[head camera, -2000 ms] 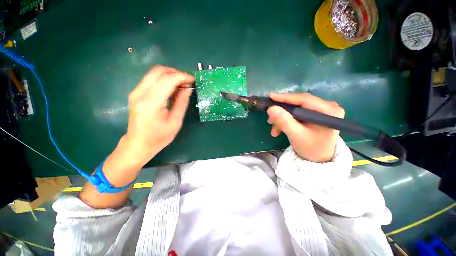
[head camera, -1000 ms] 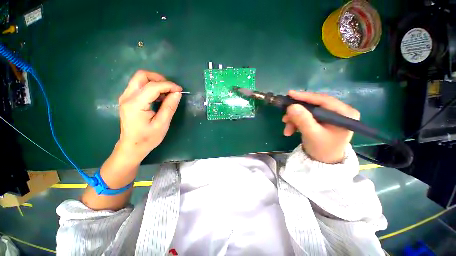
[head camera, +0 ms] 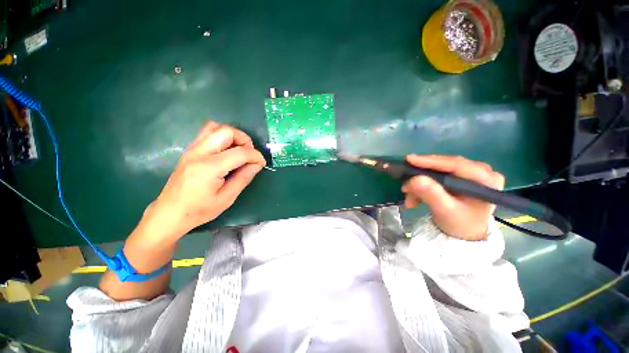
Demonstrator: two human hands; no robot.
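A green circuit board (head camera: 301,127) lies flat on the dark green mat, with small silver stubs past its far edge. My right hand (head camera: 456,193) is shut on the black soldering iron (head camera: 483,195); its tip is by the board's lower right edge, and I cannot tell whether it touches. My left hand (head camera: 210,176) pinches the thin solder wire (head camera: 269,168) between thumb and fingers; the wire's short end is at the board's lower left corner. A blue wrist strap (head camera: 141,275) is around my left wrist.
A yellow tub of silvery wire wool (head camera: 441,47) stands at the far right, with a black fan-like box (head camera: 556,48) beyond it. A blue cord (head camera: 61,180) runs down the left. Two small specks lie on the mat (head camera: 227,69). Cardboard (head camera: 58,270) shows lower left.
The iron's tip has moved from the board's middle to its lower right edge. My left hand has come nearer the board, bringing the solder end to its lower left corner.
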